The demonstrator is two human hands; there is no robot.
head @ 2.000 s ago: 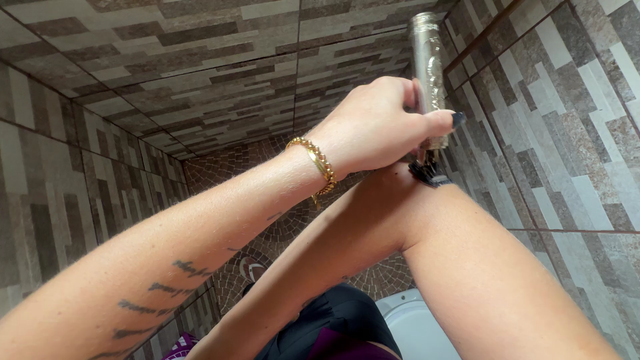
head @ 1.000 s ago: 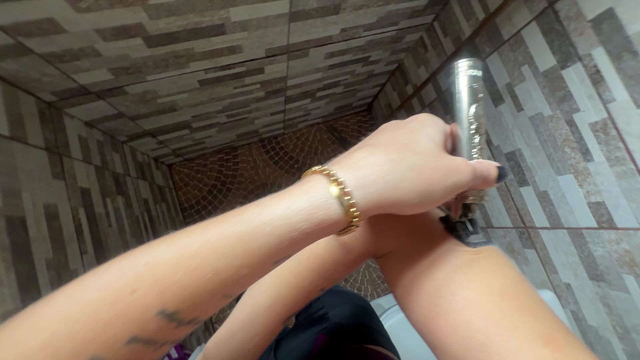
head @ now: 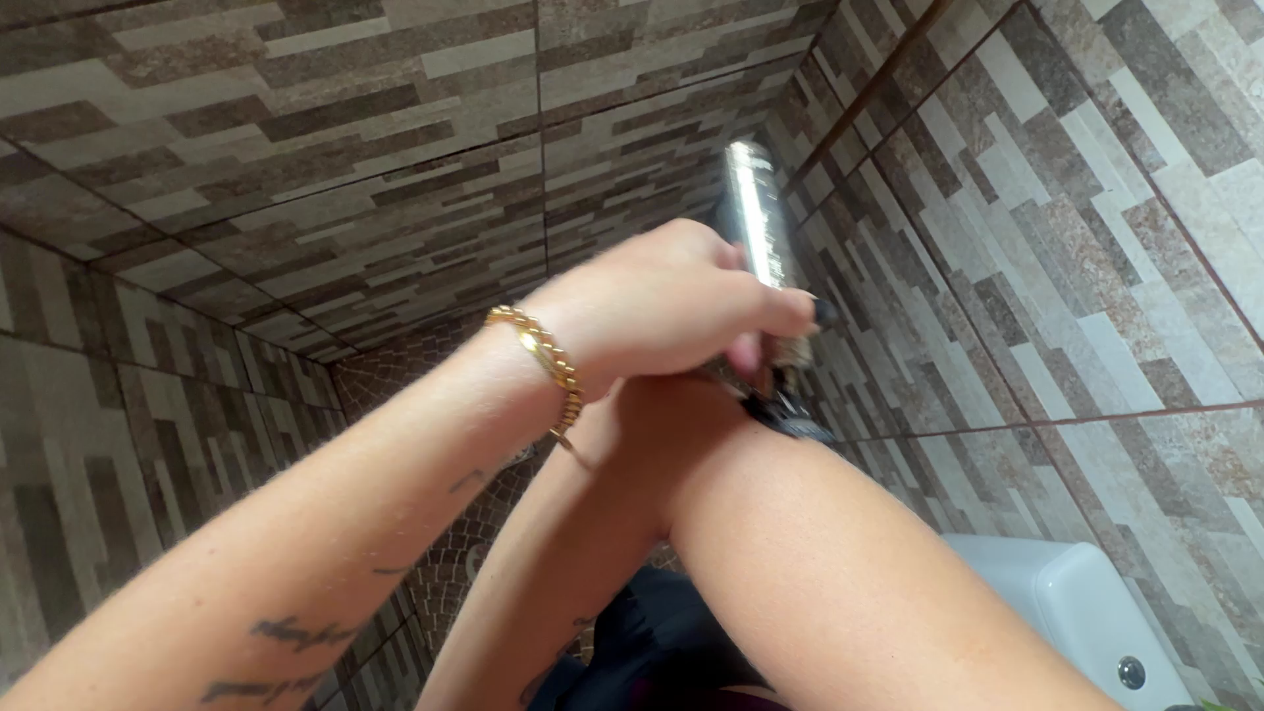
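Observation:
My left hand point(head: 681, 296), with a dark-nailed thumb and a gold chain bracelet point(head: 538, 351) at the wrist, grips a shiny metallic hair trimmer point(head: 760, 222). The trimmer stands nearly upright, tilted slightly, its body rising above the fingers. Its lower end carries a black comb-like attachment point(head: 788, 415), which rests against the outer side of my bent right elbow point(head: 711, 420). My right upper arm runs down to the lower right, and the forearm folds back toward the lower left. My right hand is out of view. Dark lettering tattoos mark my left forearm.
Tiled walls point(head: 1027, 296) close in on the right, left and ahead. A white toilet cistern point(head: 1066, 592) with a round button stands at the lower right. Brown mosaic-patterned floor point(head: 395, 380) shows below, beside dark clothing point(head: 652, 632).
The trimmer has shifted a little along the outer side of the bent arm, down from the elbow and then slightly back up. My left hand keeps its grip. The view has shifted.

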